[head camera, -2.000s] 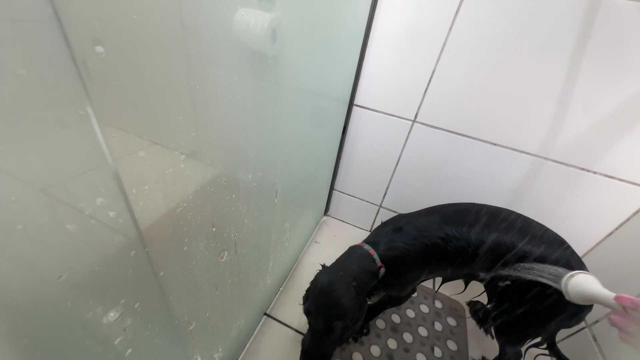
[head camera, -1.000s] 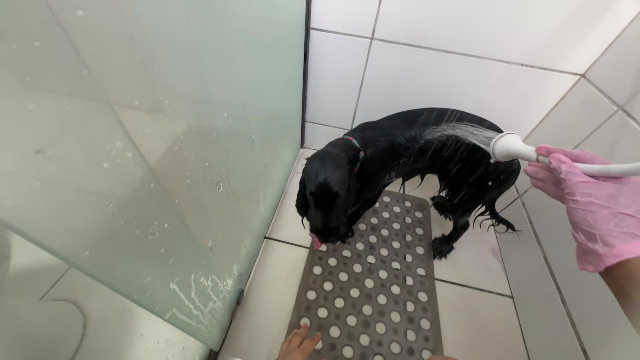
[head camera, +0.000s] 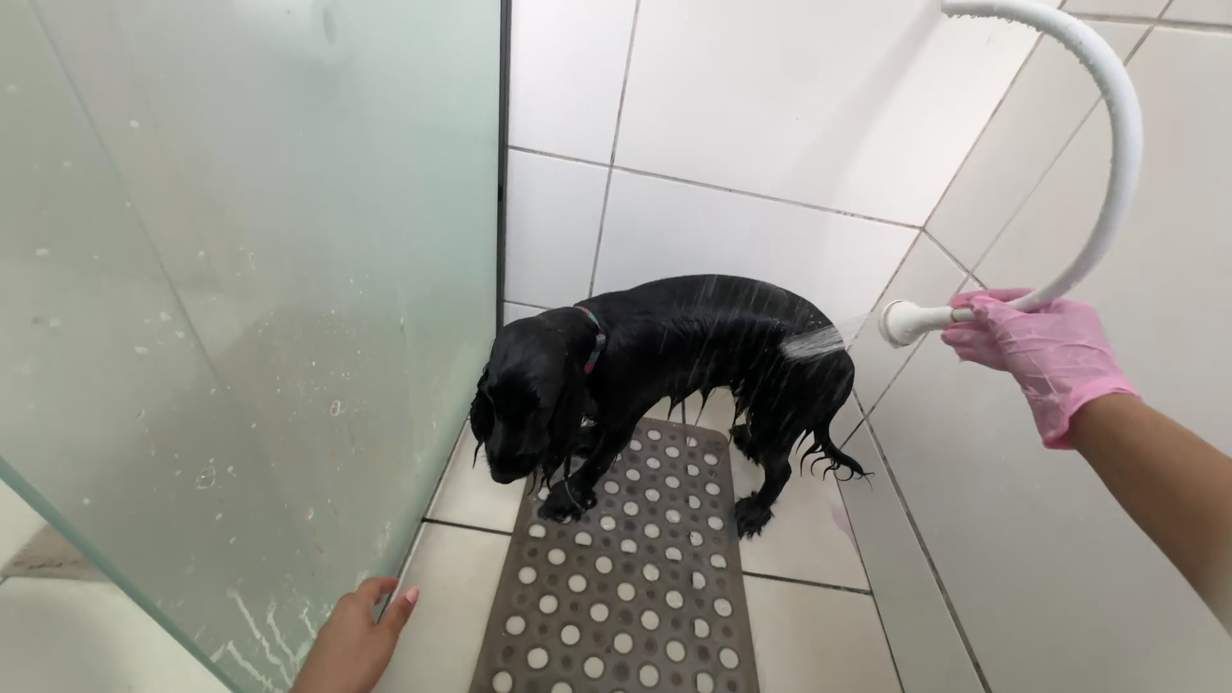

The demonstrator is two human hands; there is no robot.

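Observation:
A wet black dog with a patterned collar stands bent at the tiled wall, head lowered, a front paw on a grey perforated bath mat. In a pink glove, my right hand grips the white handheld shower head at its neck; water sprays from it onto the dog's hindquarters. The white hose arches up from that hand. My left hand, ungloved, is at the lower left beside the glass panel, fingers apart and holding nothing; whether it touches the glass I cannot tell.
A frosted glass shower panel with water spots fills the left side. White tiled walls meet in a corner at the right, behind the dog. Light floor tiles lie on both sides of the mat.
The dog's tongue, out a second ago, no longer shows. My left hand, at the mat's lower edge a second ago, is now over by the glass panel. The hose's arch has come into view.

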